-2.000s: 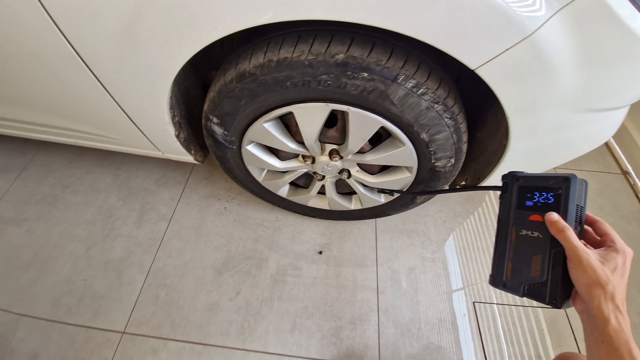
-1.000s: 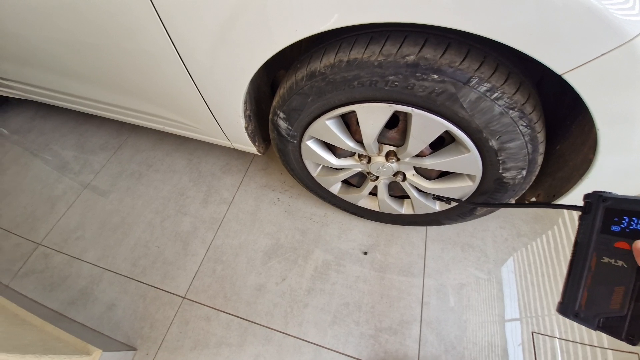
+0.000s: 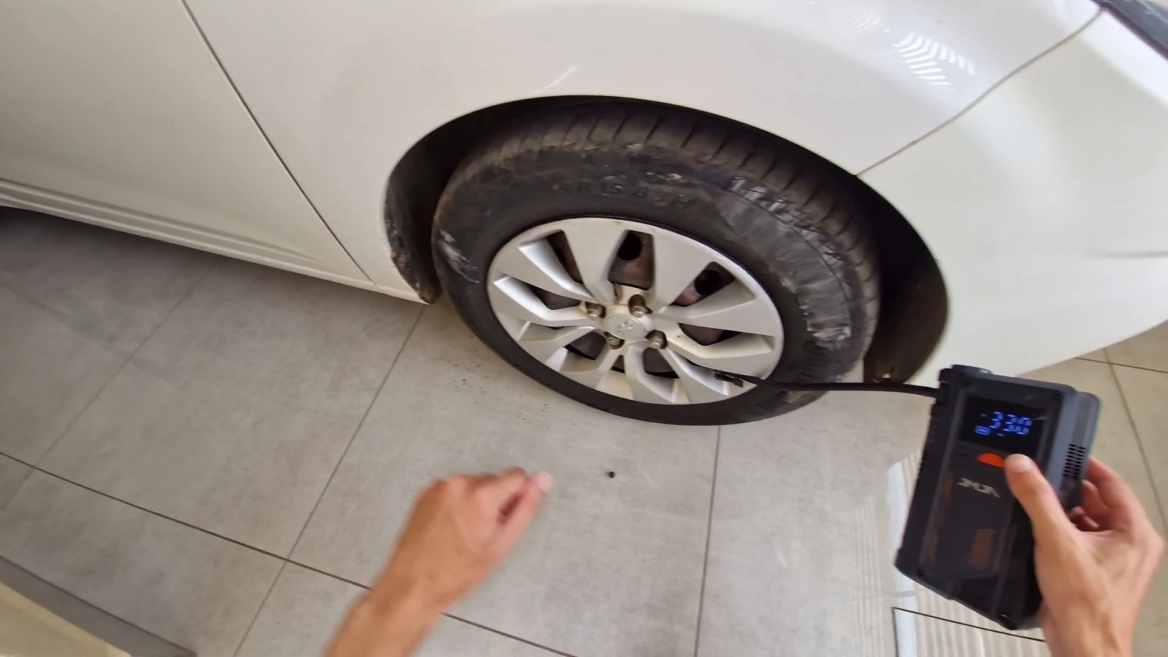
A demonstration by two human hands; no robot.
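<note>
In my right hand (image 3: 1090, 557) is a black portable tire inflator (image 3: 958, 520), its lit display reading about 33.0. The thumb rests by its orange button (image 3: 991, 460). A black air hose (image 3: 858, 387) runs from its top left corner to the lower right of the car's wheel rim (image 3: 584, 251), where its end meets the valve area. My left hand (image 3: 465, 520), slightly blurred, is over the floor below the tire (image 3: 766, 219), fingers curled; whether anything is between them cannot be told. Right of its fingertips a small black thing (image 3: 611, 474), perhaps a valve cap, lies on the tiles.
The white car's fender (image 3: 693, 55) and door (image 3: 100, 119) fill the top of the view. Grey floor tiles (image 3: 210, 383) spread below. A pale raised edge (image 3: 64, 611) crosses the lower left corner.
My left hand has come into view over the floor. The display read 32.5 in the oldest frame and shows about 33.0 now. My right hand still holds the inflator.
</note>
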